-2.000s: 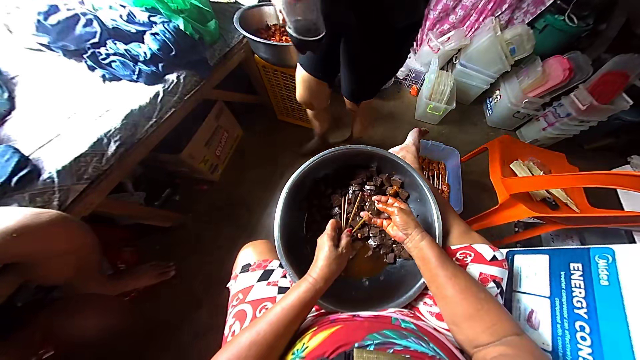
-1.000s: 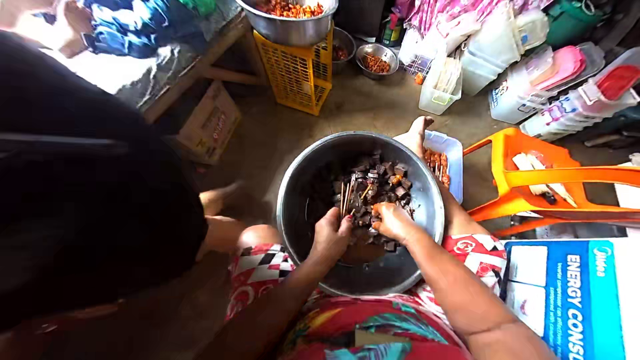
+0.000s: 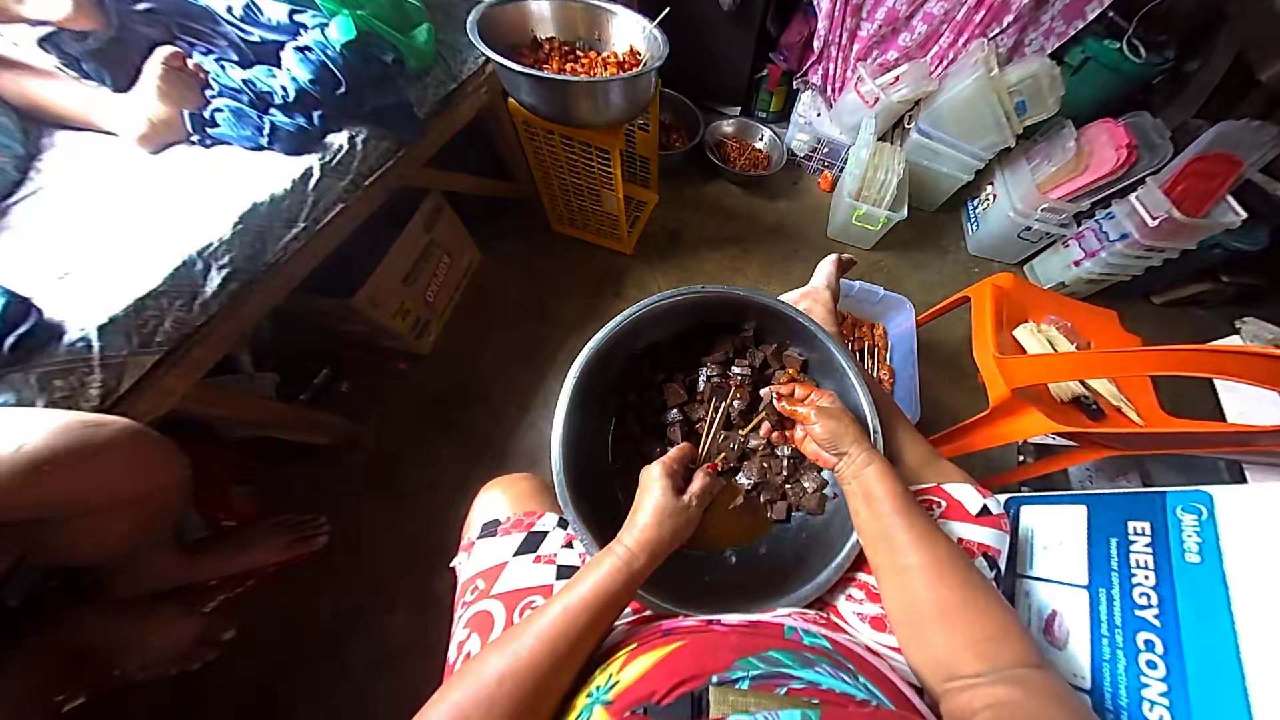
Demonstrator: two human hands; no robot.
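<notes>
A large metal basin rests on my lap. Dark brown cubes are heaped inside it, beside some brownish liquid. My left hand is closed around several thin wooden skewers that point up over the cubes. My right hand is to the right of it, its fingertips smeared orange-red and pinched at a skewer that slants between the two hands. Whether a cube is on that skewer is hard to tell. A plastic tray of skewered reddish pieces stands on the floor by my foot.
An orange plastic chair and a blue-and-white carton are at my right. Ahead, a steel bowl of reddish pieces tops a yellow crate. Plastic containers line the back. A table and other people's limbs are at left.
A person in dark clothing, standing in front and then passing close on the left, is out of view. Both my hands have stayed over the basin, the skewers still in the left one.
</notes>
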